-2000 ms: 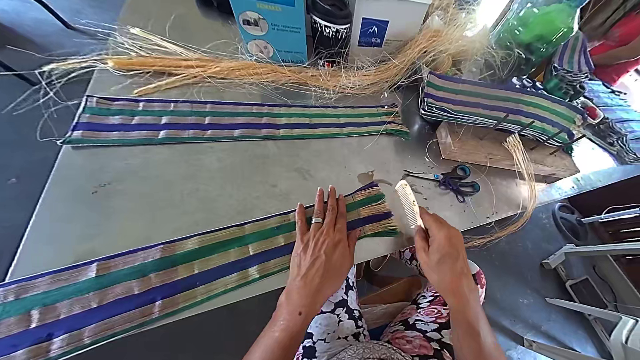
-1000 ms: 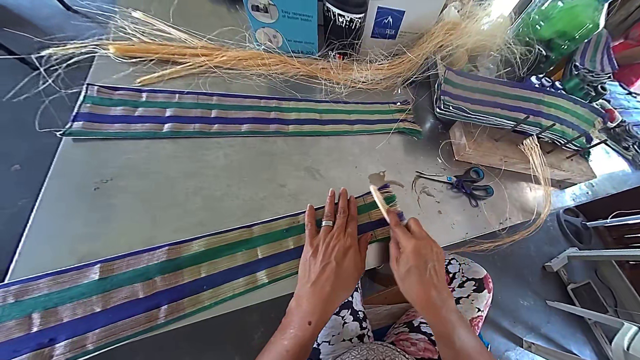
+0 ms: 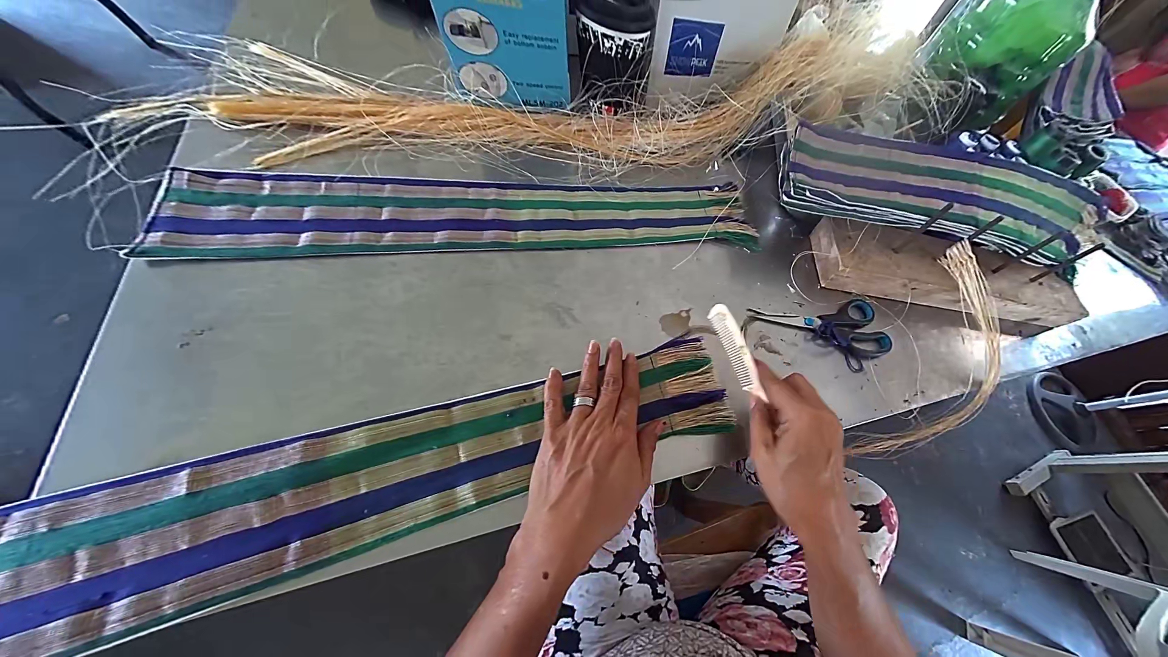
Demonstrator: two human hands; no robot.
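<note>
My left hand [image 3: 593,438], with a ring on one finger, lies flat on a woven striped fabric strip [image 3: 319,484] in green, blue and tan, near its fringed end [image 3: 698,388]. In my right hand [image 3: 798,447] is a pale comb [image 3: 735,351], its teeth facing the fringe. The comb is just right of the fringe and apart from it. A second striped strip [image 3: 438,214] lies farther back on the table. Scissors with dark and blue handles [image 3: 844,333] rest to the right of the comb.
A long bundle of raw tan fibers [image 3: 511,128] crosses the table's back, before a blue box [image 3: 502,50], a black lidded cup [image 3: 613,50] and a white box [image 3: 712,46]. At right, folded striped fabric [image 3: 940,182] is by a wooden block with metal pins [image 3: 940,274] and hanging fibers [image 3: 981,338].
Between the one-second-old frame and now, my right hand has drawn the comb off the strip's end to the right. My left hand stays on the fabric.
</note>
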